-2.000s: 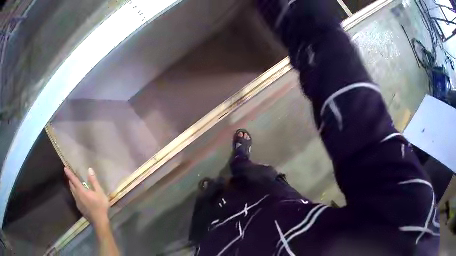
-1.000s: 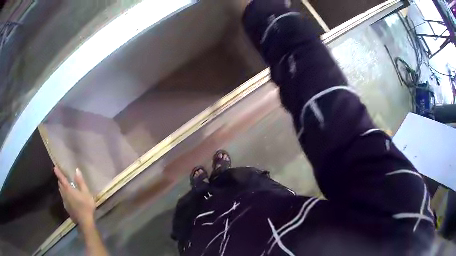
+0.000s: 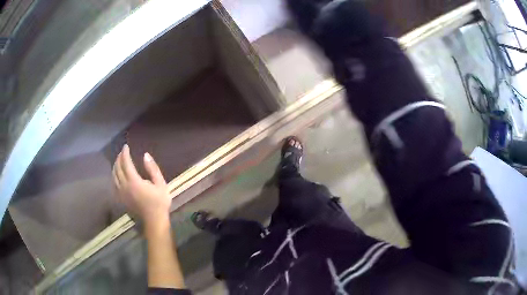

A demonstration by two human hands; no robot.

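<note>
The cabinet carcass [image 3: 173,115] lies open in front of me, with brown-grey inner faces. Its pale-yellow layered front edge [image 3: 231,151] runs diagonally from lower left to upper right. A carcass divider [image 3: 245,55] meets that edge near the middle. My left hand [image 3: 141,187] is over the front edge at the left, fingers apart and holding nothing visible. My right arm, in a dark sleeve with white lines, reaches up across the edge to the top of the view. My right hand is cut off or hidden there, and no tool can be seen.
A white curved-looking edge [image 3: 75,86] runs along the carcass's far side. A white-topped panel [image 3: 508,187] is at the right. Dark cables [image 3: 477,95] and a blue container [image 3: 497,129] are at the far right. My sandalled feet stand on the grey floor below the edge.
My left hand has left the carcass's left divider and moved right, over the front edge. The view has shifted along the carcass, showing another divider. My feet are now wider apart.
</note>
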